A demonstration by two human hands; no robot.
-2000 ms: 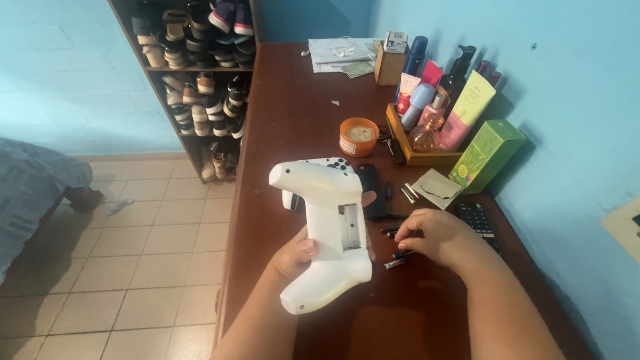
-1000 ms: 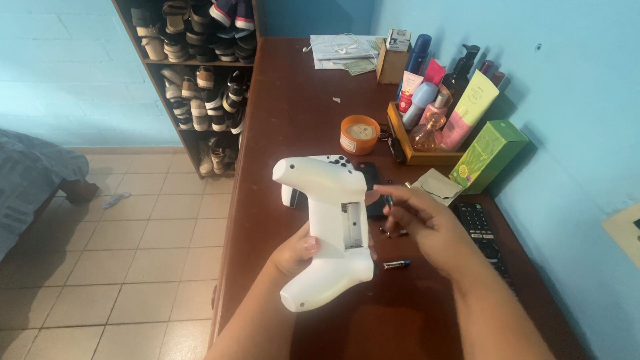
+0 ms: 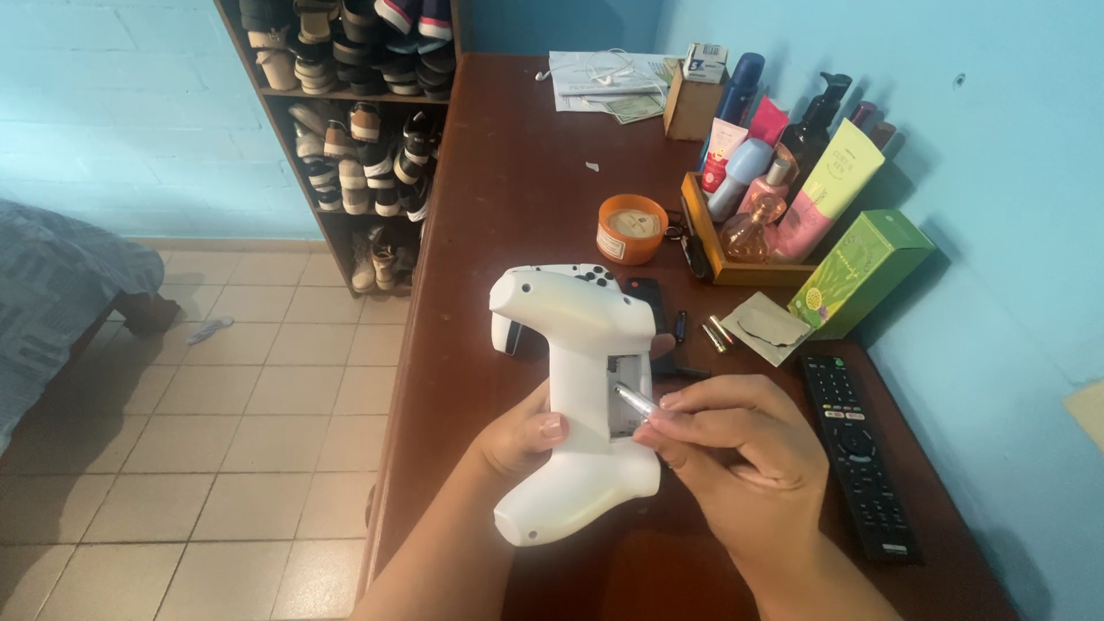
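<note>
My left hand (image 3: 524, 435) grips a white game controller (image 3: 580, 388) from behind, thumb on its back, with the uncovered battery compartment (image 3: 628, 379) facing me. Between the thumb and fingers of my right hand (image 3: 746, 448) is a silvery AA-type battery (image 3: 636, 400), tilted, its far end at the compartment. Behind the held controller, partly hidden, lies another white controller (image 3: 509, 332) with black buttons. Small batteries (image 3: 716, 335) lie on the brown table beyond my right hand, next to a dark battery (image 3: 681, 327) and a black object (image 3: 647, 302) that is partly covered.
A black remote control (image 3: 854, 448) lies right of my right hand. Farther back are a torn card packet (image 3: 766, 328), a green box (image 3: 862, 272), an orange candle (image 3: 632, 228), a wooden tray (image 3: 759, 274) of bottles, and papers (image 3: 595, 82). A shoe rack (image 3: 345, 95) stands beyond the table's left edge.
My right hand was over the table two seconds ago, near the loose batteries; now it is at the controller's compartment with a battery in its fingers. My left hand still holds the controller.
</note>
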